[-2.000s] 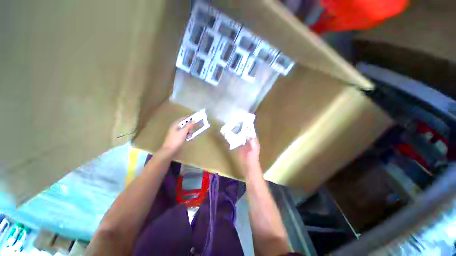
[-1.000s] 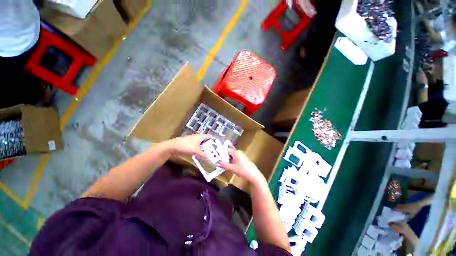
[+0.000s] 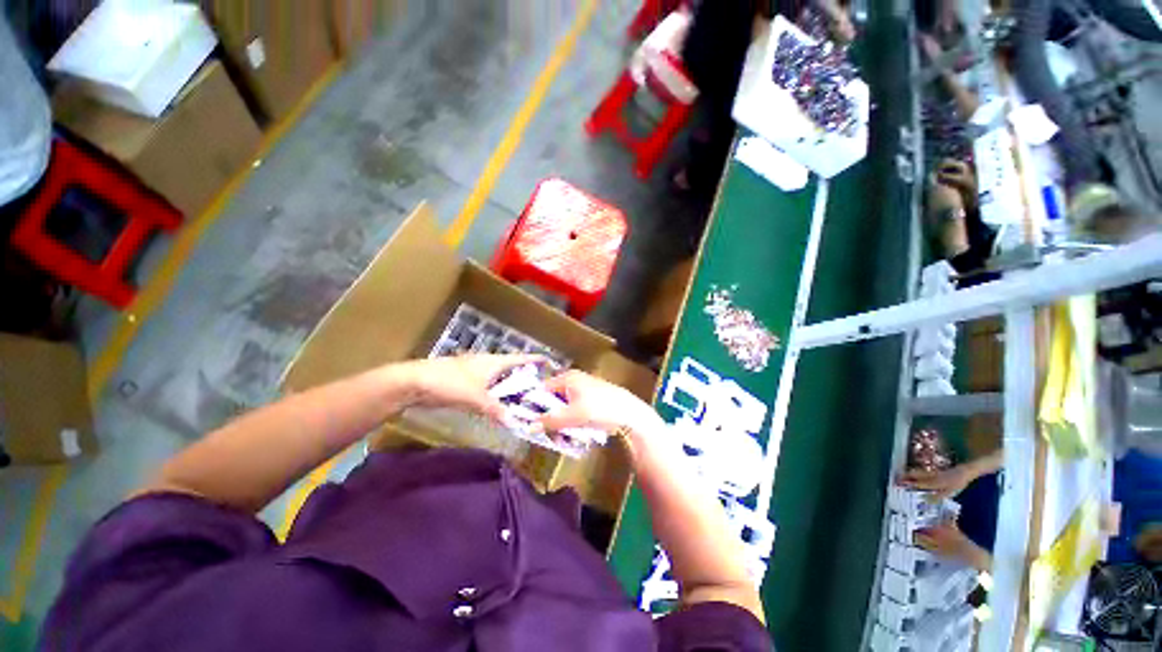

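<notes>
My left hand [image 3: 474, 382] and my right hand [image 3: 596, 403] are close together over the open cardboard carton [image 3: 363, 299]. Both hold a small group of white plastic housings [image 3: 525, 397] between them; the exact number is unclear. Packed housings [image 3: 478, 334] lie in rows inside the carton, partly hidden by my hands and forearms. More white housings [image 3: 720, 427] lie loose in a heap on the green bench, partly behind my right forearm. A pile of coppery metal contacts [image 3: 742, 334] lies on the bench beyond them.
A red stool [image 3: 568, 240] stands just beyond the carton. A white foam bin [image 3: 803, 102] of tangled parts sits at the bench's far end. A white metal frame [image 3: 943, 306] crosses the bench at right. Another person's hands [image 3: 946, 510] work across it. More cartons [image 3: 179, 134] stand far left.
The view has shifted, so bench and stool appear further left. The housings in my hands are now closer together; the one that hung below my hands no longer shows separately.
</notes>
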